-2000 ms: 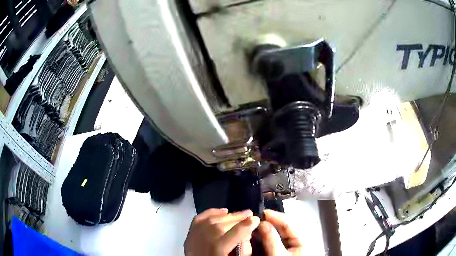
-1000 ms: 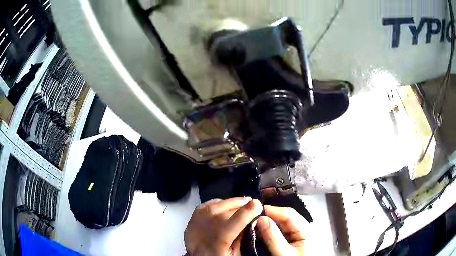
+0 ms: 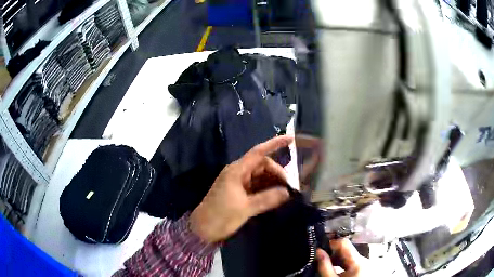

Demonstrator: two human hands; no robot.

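A black fabric piece [image 3: 265,241] with a curved, silvery-toothed zipper [image 3: 311,246] along its right side lies before me, left of the needle area. My left hand [image 3: 238,189] is at its upper edge, index finger raised, thumb and other fingertips at a dark edge of the cloth. My right hand [image 3: 340,261], partly cut off by the bottom edge, pinches the piece beside the zipper. The off-white sewing machine head [image 3: 374,97] is blurred. Its metal parts [image 3: 352,200] are right of the cloth.
A heap of partly sewn black bags [image 3: 216,119] lies behind my left hand. A rounded black stack [image 3: 103,195] with a small label stands at left. Shelves [image 3: 24,146] hold stacked pieces. A blue crate [image 3: 27,254] is lower left. Dark snips or scissors [image 3: 406,257] lie at right.
The view has swung left, showing the black heap. My left hand has moved up and away from my right hand, and the fabric piece with its curved zipper is now spread between them.
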